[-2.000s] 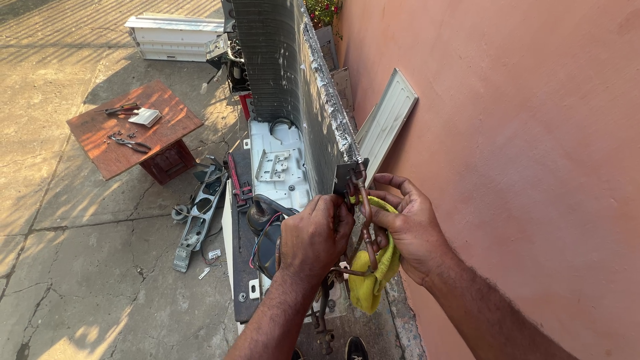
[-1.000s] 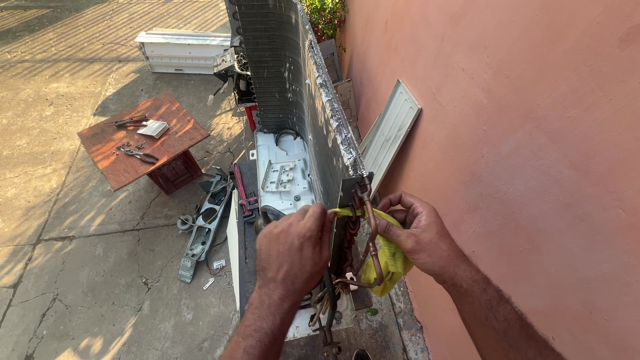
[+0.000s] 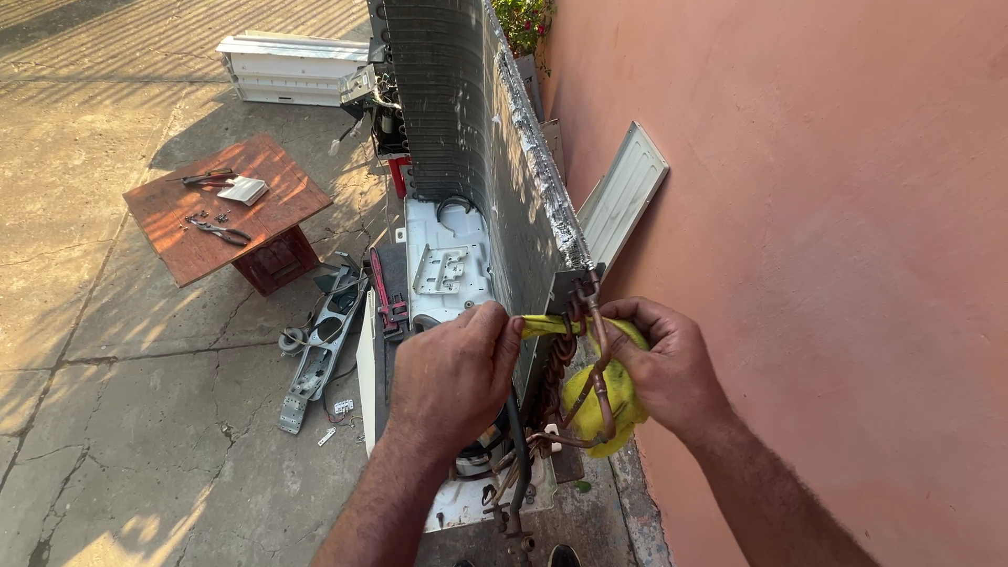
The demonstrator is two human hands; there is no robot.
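Observation:
A yellow cloth (image 3: 606, 402) is threaded behind the copper pipes (image 3: 601, 370) at the near end of a finned condenser coil (image 3: 524, 181). My left hand (image 3: 453, 370) grips the cloth's narrow end, stretched out on the left side of the pipes. On the right side, my right hand (image 3: 665, 366) pinches the cloth's bunched part, which hangs below the fingers. The coil stands upright on a white metal base pan (image 3: 449, 228). Beneath my left hand, a dark rounded part is mostly hidden, and a black insulated tube (image 3: 518, 465) runs down beside it.
A pink wall (image 3: 827, 197) rises close on the right, with a white panel (image 3: 626, 197) leaning there. At left stand a wooden table (image 3: 228, 197) with pliers (image 3: 220, 231) and a metal bracket (image 3: 319, 354) on the concrete. A red pipe wrench (image 3: 383, 291) lies beside the pan.
My left hand has moved left from the pipes, and a strip of the cloth now stretches between it and them. My right hand stays on the cloth at the pipes' right side.

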